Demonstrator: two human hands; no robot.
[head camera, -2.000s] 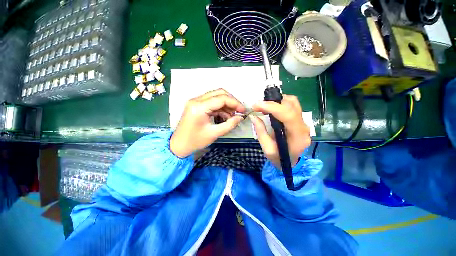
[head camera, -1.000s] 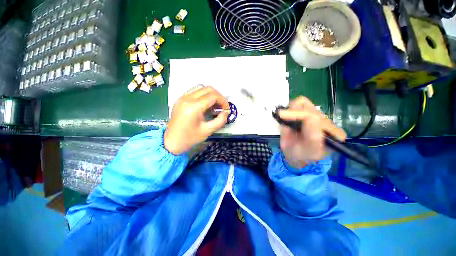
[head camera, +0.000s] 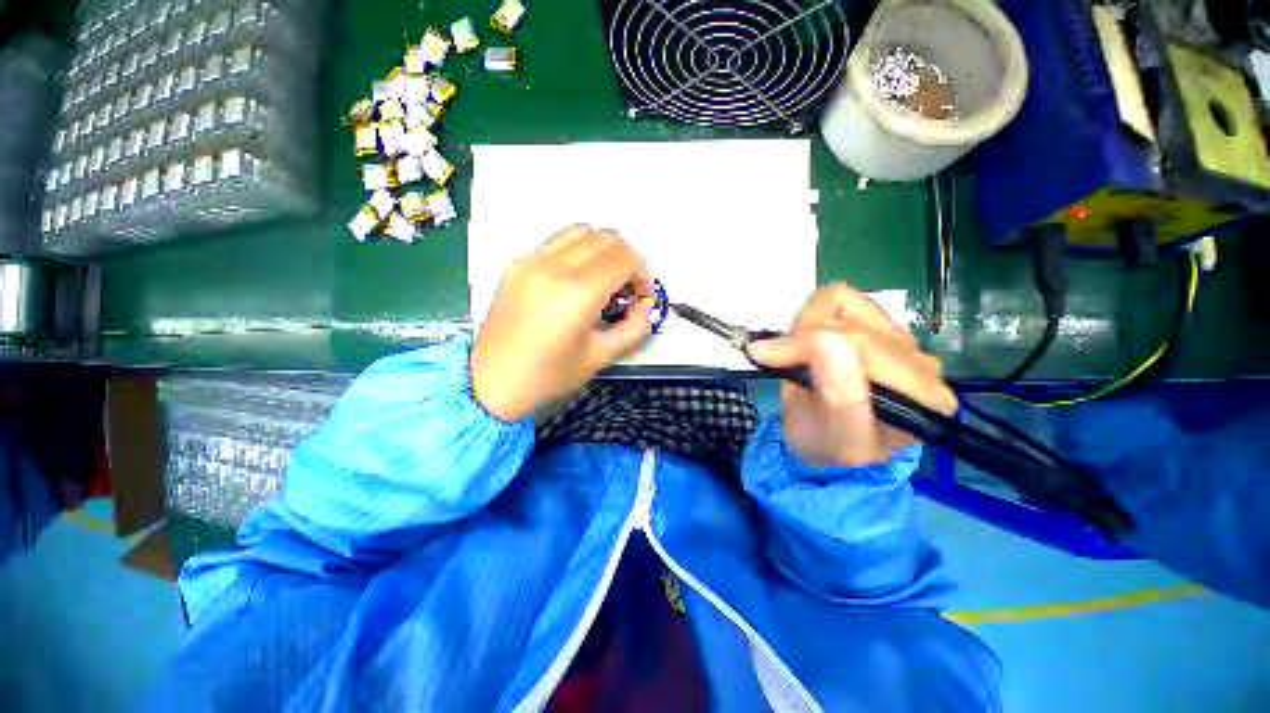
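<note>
My left hand (head camera: 557, 323) holds a small round circuit board (head camera: 659, 307) by its left side, over the white work sheet (head camera: 641, 188). The fingers cover much of the board. My right hand (head camera: 861, 373) grips the soldering iron (head camera: 780, 351) by its black handle. The iron's metal tip points left and is at the board's right edge; whether it touches cannot be told. Any lead or solder wire at the board is too small to make out.
Loose silver-white blocks (head camera: 396, 135) lie left of the sheet, beside clear trays (head camera: 286, 139) of similar blocks. Behind the sheet stand a fan (head camera: 724, 63) and an off-white pot (head camera: 871, 139). A blue soldering station (head camera: 1038, 167) stands right, with tweezers (head camera: 936, 251) nearby.
The iron has swung from upright to pointing left, its tip now at the board. The hands were together earlier and are now apart. The camera view has shifted slightly.
</note>
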